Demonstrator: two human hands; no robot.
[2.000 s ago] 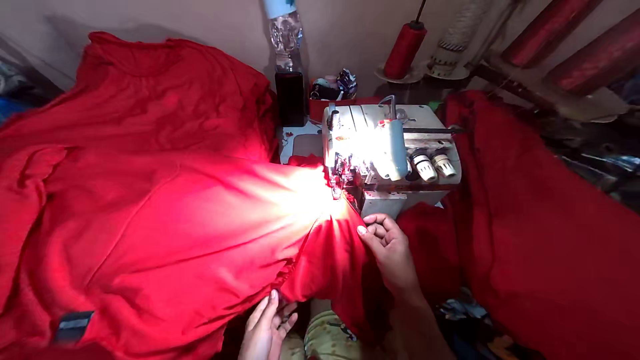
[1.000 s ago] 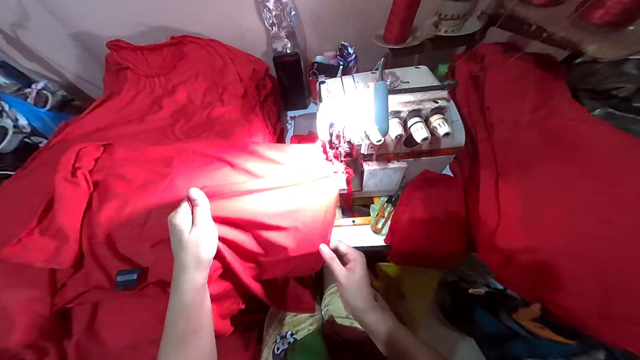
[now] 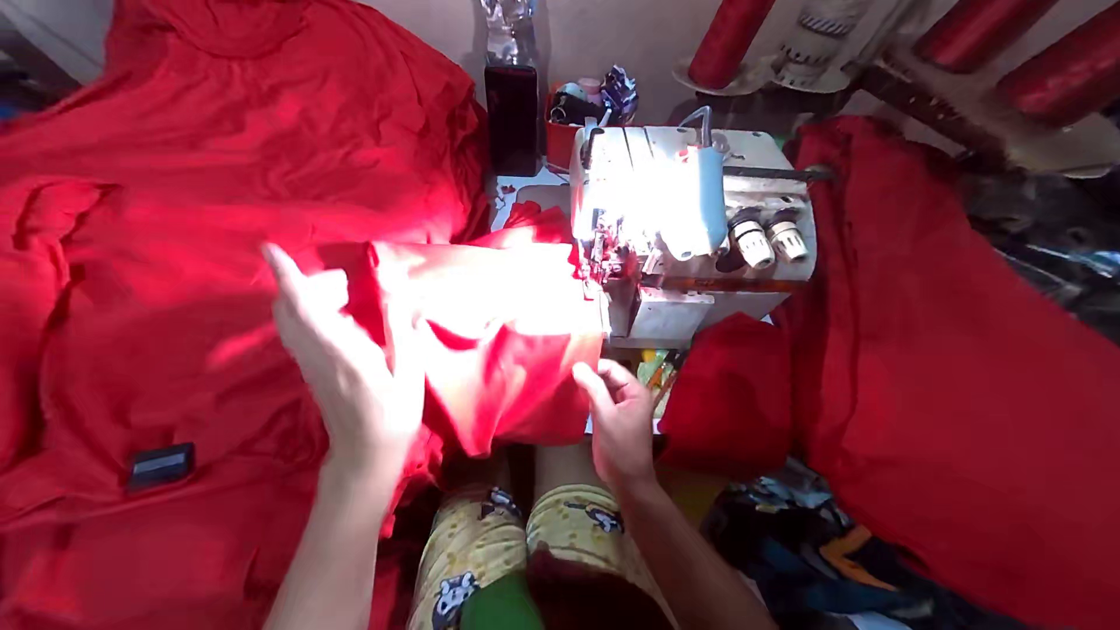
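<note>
A white overlock sewing machine (image 3: 691, 210) stands at the centre, its lamp glaring over the needle area. Red fabric (image 3: 499, 350) runs leftward from the presser foot, brightly lit. My right hand (image 3: 617, 411) pinches the near right edge of this fabric between thumb and fingers, just in front of the machine. My left hand (image 3: 350, 367) lies at the fabric's left part, fingers stretched and apart, palm side against a fold; it does not grip. Under and behind it spreads a red garment (image 3: 289, 114) with a dark label (image 3: 161, 465).
More red fabric (image 3: 954, 394) hangs at the right, with a smaller red piece (image 3: 731, 394) beside the machine. Behind stand a dark-based bottle (image 3: 513, 114), a red container of small items (image 3: 569, 144) and red thread cones (image 3: 728, 44). Dark cloths (image 3: 787, 542) lie low at the right.
The fabric, earlier bunched below the machine, is now spread flat to its left. My left hand has moved up from the lap area onto the fabric, and its fingers have since spread.
</note>
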